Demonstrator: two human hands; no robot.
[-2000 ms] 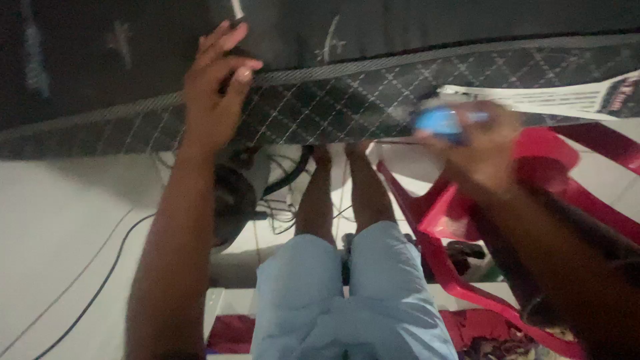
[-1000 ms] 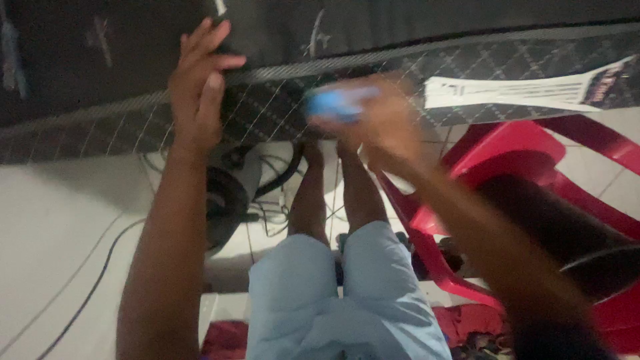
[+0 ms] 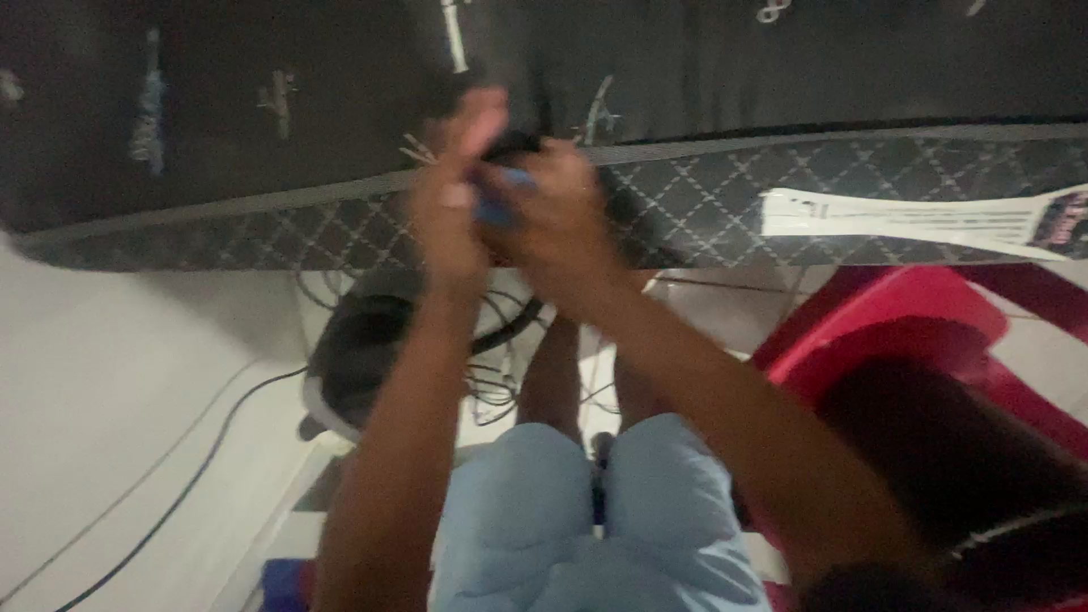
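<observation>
A black upholstered piece, perhaps a mattress or cushion (image 3: 340,110), spans the top of the head view, its side band (image 3: 697,204) stitched in a diamond pattern. My right hand (image 3: 561,204) is closed around a small blue object (image 3: 506,200), blurred, at the band's upper edge. Beside it on the left, close against it, is my left hand (image 3: 455,187); whether it also grips something is hidden by blur. Tufts of thread (image 3: 599,110) stick out of the dark top surface. A white label with writing (image 3: 892,217) lies on the band at the right.
Below right stands a red plastic chair (image 3: 901,323) with a dark thing (image 3: 926,425) on it. A black and grey appliance (image 3: 361,357) with a hose and cables (image 3: 493,391) sits on the tiled floor below the band. Thin cables run down the pale wall (image 3: 110,382) at left.
My right hand has moved left along the band with the blue object, from near the label to beside my left hand. My left hand has come lower, onto the edge of the band.
</observation>
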